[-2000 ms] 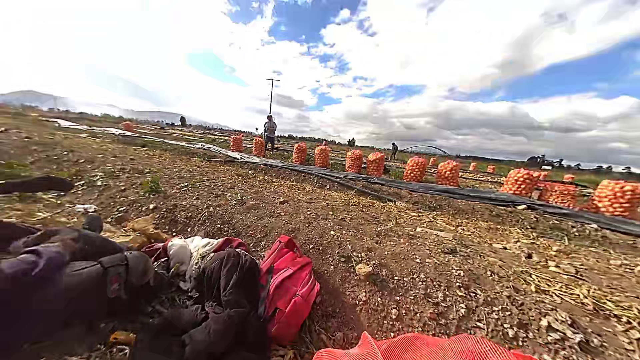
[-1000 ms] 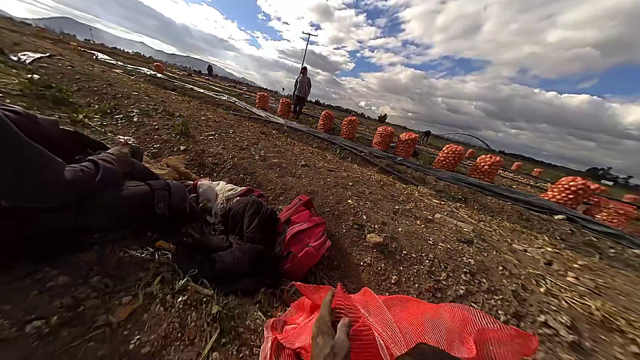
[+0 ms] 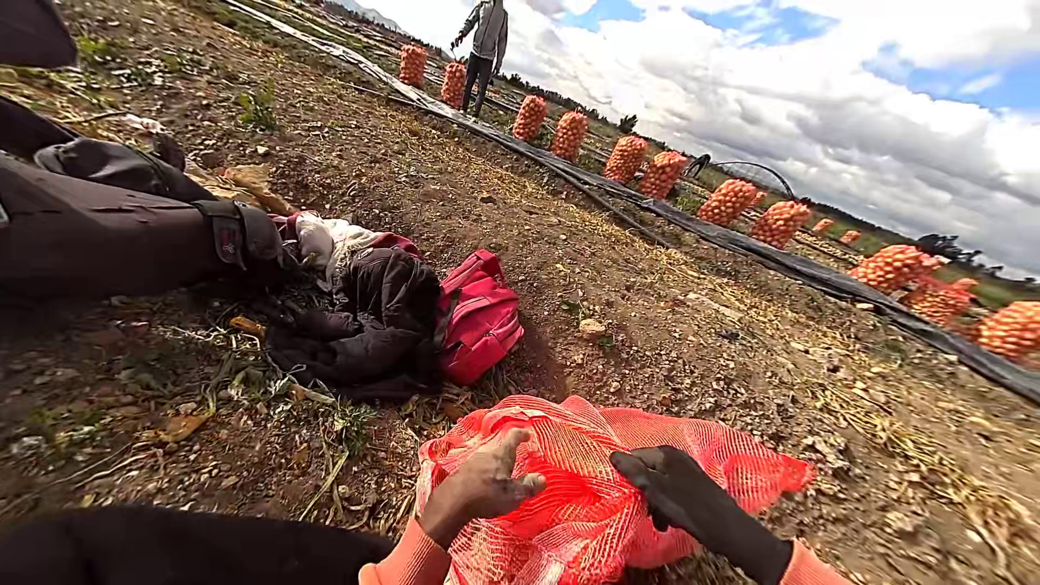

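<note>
A red mesh sack [image 3: 601, 487] lies loosely spread on the soil at the bottom centre. My left hand [image 3: 491, 479] rests over its left part, thumb and fingers apart; whether any mesh is pinched under it is hidden. Coming from the lower right, my right hand [image 3: 670, 491], dark all over, has its fingers stretched along a fold of the mesh, with its underside hidden. Both wrists show salmon-coloured cuffs.
A pink backpack [image 3: 479, 321] and a dark jacket [image 3: 366, 325] lie beyond the sack. Dark-clothed legs [image 3: 122, 231] reach in from the left. Farther off, filled mesh sacks [image 3: 727, 201] line a black plastic strip [image 3: 731, 244], and a person [image 3: 486, 53] stands near them.
Both hands are now over the sack; one second ago only part of a hand showed clearly at its lower edge. The sack is more spread than two seconds ago. The view has tilted.
</note>
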